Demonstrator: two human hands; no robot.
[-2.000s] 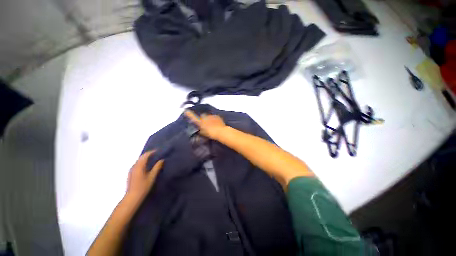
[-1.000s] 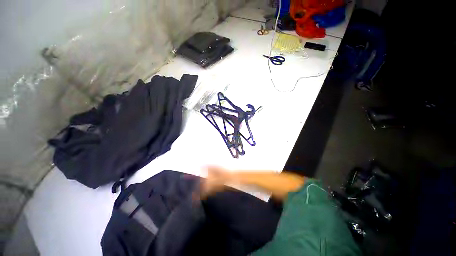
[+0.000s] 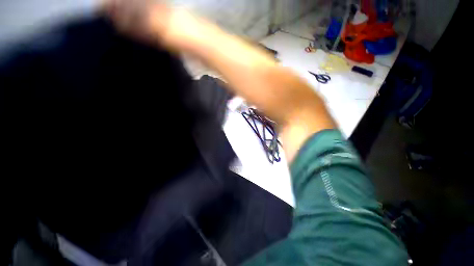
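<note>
A dark suit jacket (image 3: 99, 119) is lifted up close to the camera and fills the left side, blurred and nearly black. My right hand (image 3: 137, 21) is at its upper edge at the top left, blurred, and appears closed on the cloth; the fingers are not clear. My right arm in a green sleeve reaches across the view. More dark cloth (image 3: 254, 213) spreads over the lower middle, with pale strips at the lower left. My left hand is not in view.
Black hangers (image 3: 262, 135) lie on the white table (image 3: 262, 169), partly behind my forearm. Part of the dark jacket pile (image 3: 210, 91) shows behind the lifted jacket. Scissors (image 3: 320, 78), a yellow pad (image 3: 335, 63), a small dark block (image 3: 362, 71) and red and blue bags (image 3: 364, 39) lie farther back.
My right hand has risen from low over the table to the top left. The jacket has come up with it and now hides most of the pile and the table's left side.
</note>
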